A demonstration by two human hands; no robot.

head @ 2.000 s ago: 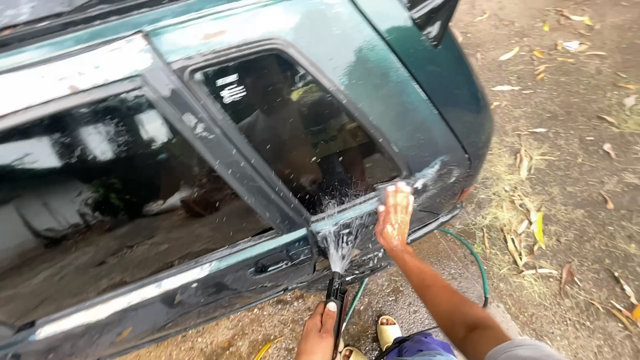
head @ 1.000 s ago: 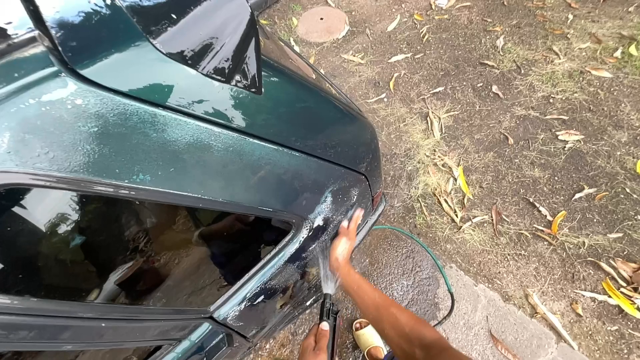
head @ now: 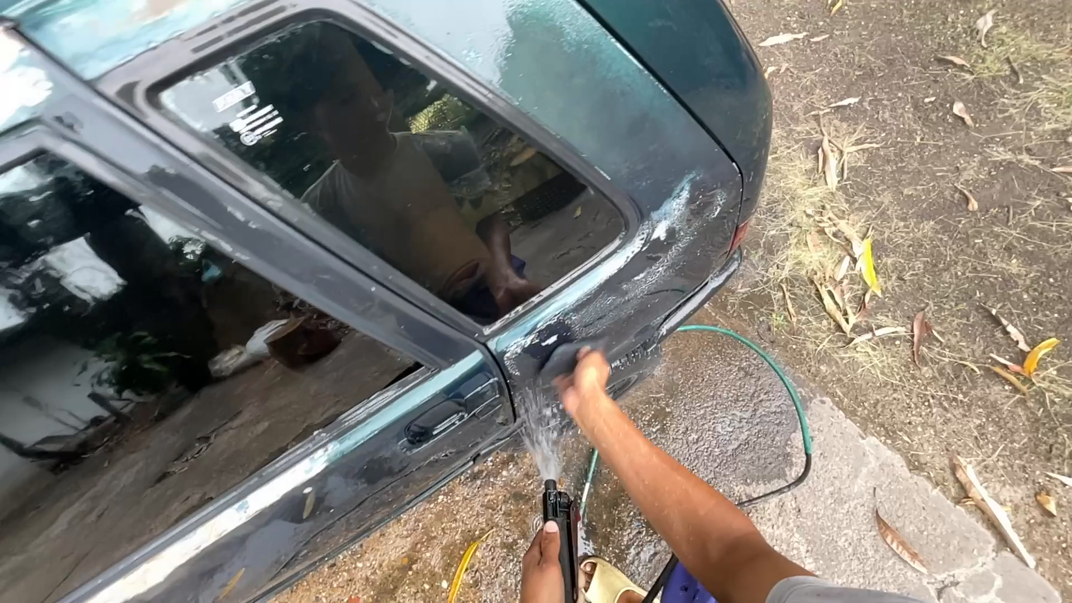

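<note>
My left hand [head: 544, 561] grips a black spray nozzle [head: 557, 511] at the bottom centre, pointed up toward the car. Water [head: 543, 435] fans out from its tip onto the lower body beside the rear door's edge. Just above and right of the spray, my right hand [head: 586, 381] is closed on a dark grey flat pad [head: 561, 360] against the rear quarter panel [head: 670, 268]. The pad's material is unclear. This dark green panel is wet, with pale, worn streaks below the rear side window [head: 402, 167]. Its fingers partly hide the pad.
The door handle [head: 435, 420] lies left of the spray. A green hose [head: 775, 373] curves over wet ground on the right, beside a concrete slab [head: 888, 486]. My sandalled foot [head: 607, 582] shows at the bottom edge. Dry leaves [head: 921, 335] lie on the soil.
Since one second ago, my right hand has moved along the panel from near the rear corner toward the door. The spray has followed to the same side. The view has shifted back toward the side windows.
</note>
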